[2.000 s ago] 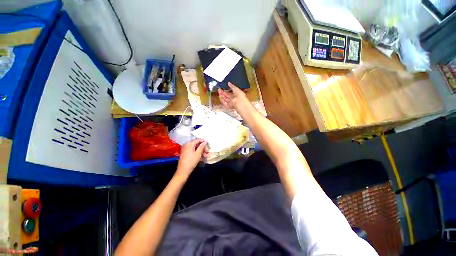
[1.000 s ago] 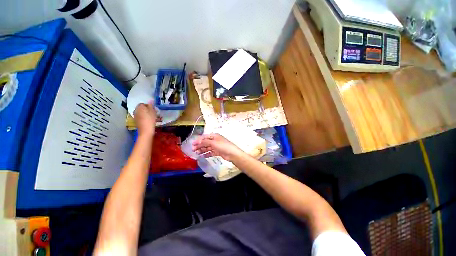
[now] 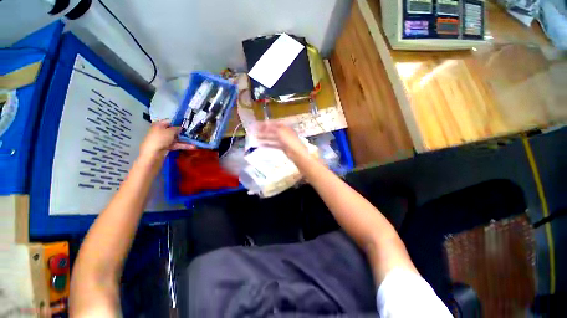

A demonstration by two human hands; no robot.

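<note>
The blue parts tray (image 3: 204, 110) is tilted at the left end of the shelf, with small silver, dark and white items inside. My left hand (image 3: 165, 138) grips its lower left edge. My right hand (image 3: 278, 135) is blurred, over the white bags and papers (image 3: 271, 169) in the middle; whether it touches them is unclear. A black flat item (image 3: 297, 75) with a white card (image 3: 278, 61) on it lies behind my right hand.
A large blue bin (image 3: 181, 197) below the shelf holds a red bag (image 3: 205, 172). A perforated white panel (image 3: 99, 149) stands left. A scale (image 3: 435, 25) sits on the wooden bench (image 3: 435, 105) at right. A control box (image 3: 50, 273) is at lower left.
My left hand has taken hold of the blue tray, which has turned and come towards me off the white disc. My right hand has moved forward from the near bags. The view has shifted.
</note>
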